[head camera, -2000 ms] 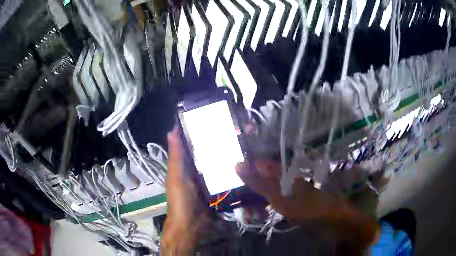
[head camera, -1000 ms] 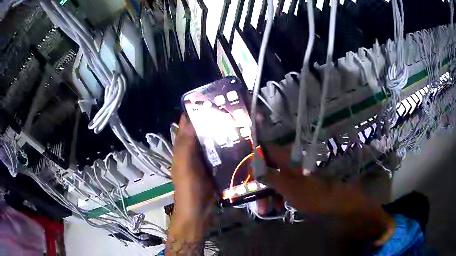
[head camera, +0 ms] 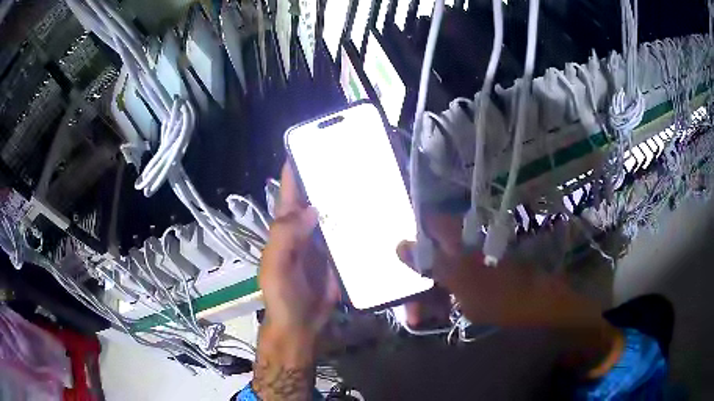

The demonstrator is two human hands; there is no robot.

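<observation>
A smartphone (head camera: 356, 204) with a dark edge and a glaring white screen is upright, tilted slightly left, in front of the rack. My left hand (head camera: 293, 262) holds it by its left edge, with the thumb at the screen's side. My right hand (head camera: 485, 282) is at its lower right, blurred; a fingertip lies over the screen's lower right corner. Whether its other fingers grip the phone is hidden. White USB cables (head camera: 427, 141) hang in front of my right hand, with pale plugs at their ends.
Racked phones (head camera: 384, 78) stand in rows behind. A rack shelf with a green strip (head camera: 227, 300) carries pale adapters (head camera: 200, 252). A looped cable bundle (head camera: 168, 149) hangs at left, another (head camera: 626, 110) at right. Something red and pink (head camera: 47, 360) is at lower left.
The screen has gone from a dark view with icons a second ago to full white. My left thumb has come up to the screen's edge. The phone has risen slightly.
</observation>
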